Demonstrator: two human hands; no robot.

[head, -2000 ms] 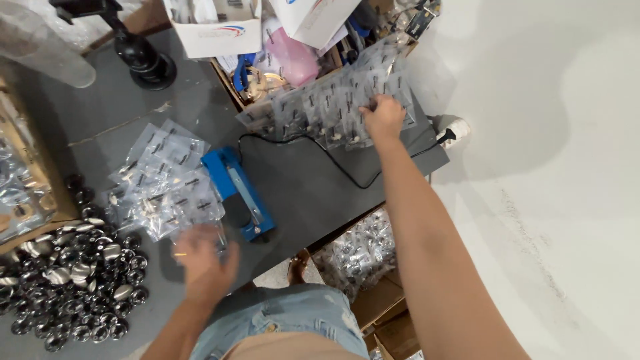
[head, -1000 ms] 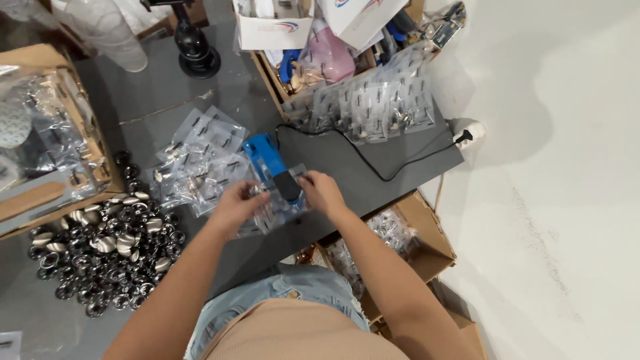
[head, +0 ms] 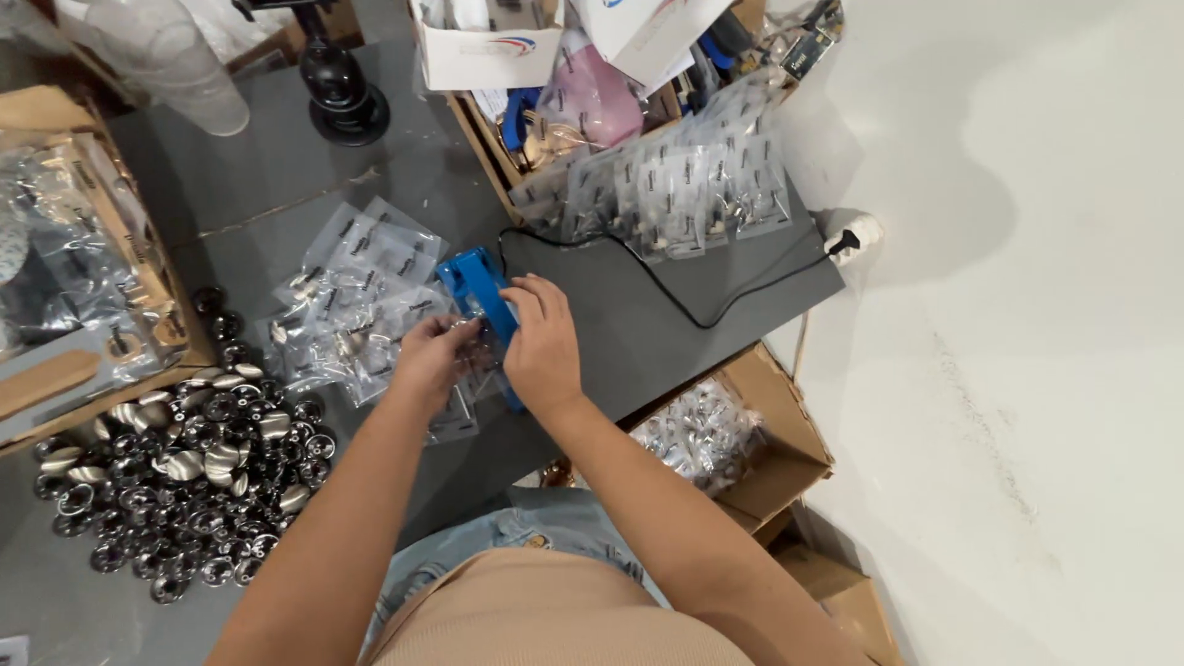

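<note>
A blue hand-operated bag sealer [head: 476,289] lies on the grey table, its black cord running right. My left hand [head: 435,356] pinches a small clear plastic bag [head: 476,347] at the sealer's left side. My right hand [head: 543,347] rests on the sealer's arm from the right, fingers bent; whether it also grips a bag is hidden. Just left, clear printed bags with small metal parts [head: 361,296] lie in a loose pile. Farther left is a heap of shiny round metal knobs or bases [head: 203,472]. More filled bags [head: 684,185] stand in rows at the back right.
A cardboard box of bagged parts [head: 180,356] stands at the left. Behind are a black stand [head: 347,116], a clear plastic cup [head: 208,102] and white boxes [head: 490,60]. An open carton of small bags [head: 786,407] sits below the table's front edge. A black plug [head: 844,242] is at the right corner.
My right hand has come from the rows of bags at the back right to the sealer. My left hand has moved from beside the loose pile to the sealer's left side.
</note>
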